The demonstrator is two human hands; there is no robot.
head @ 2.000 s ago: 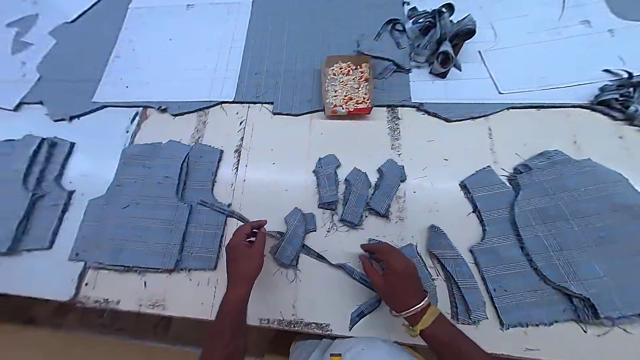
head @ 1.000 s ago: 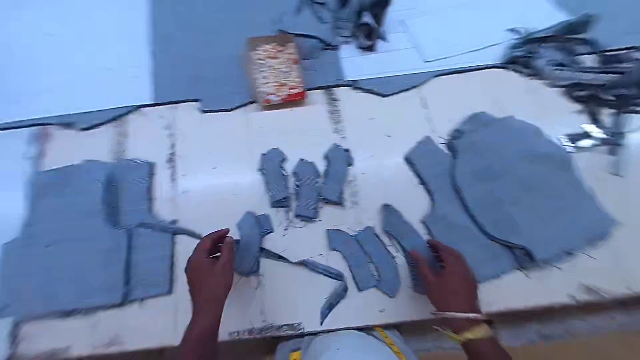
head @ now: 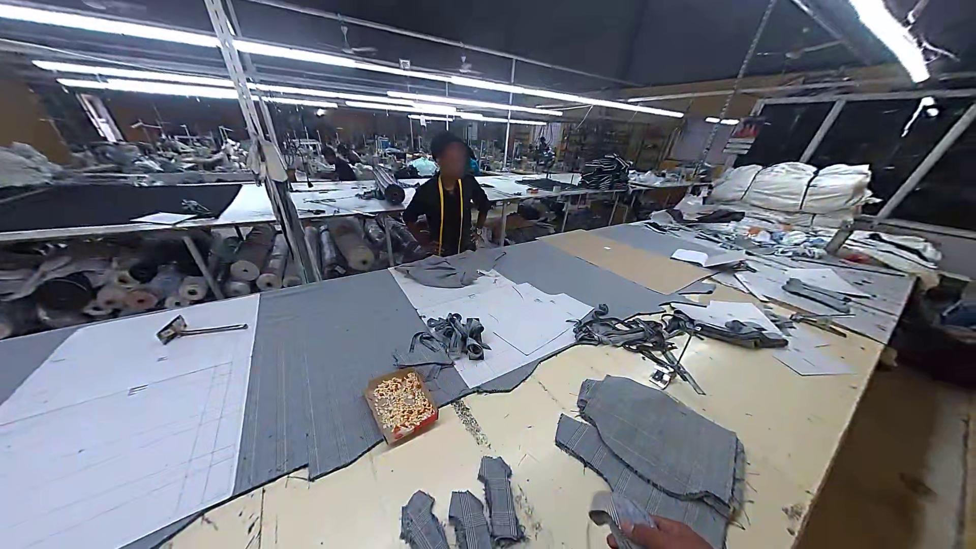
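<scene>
My right hand [head: 662,534] is at the bottom edge, partly cut off, its fingers closed on a small grey cloth piece [head: 619,512]. Beside and beyond it lie large curved pieces of grey checked cloth [head: 659,438], partly stacked. Several small cut cloth pieces [head: 499,496] lie to the left, near the bottom edge. An open cardboard box [head: 402,404] full of small pale and reddish bits stands beyond them, at the edge of the spread grey cloth [head: 320,381]. My left hand is out of view.
White paper patterns [head: 145,412] lie on the grey cloth. Piles of cloth strips [head: 457,335] and tangled scraps [head: 633,332] rest farther back. A long-handled tool [head: 200,329] lies at left. A person [head: 451,198] with a yellow tape stands across the table. The table's right edge [head: 854,404] borders the floor.
The view has swung up and widened to the room. My right hand now holds a small cloth piece near the large pieces; my left hand has gone out of view.
</scene>
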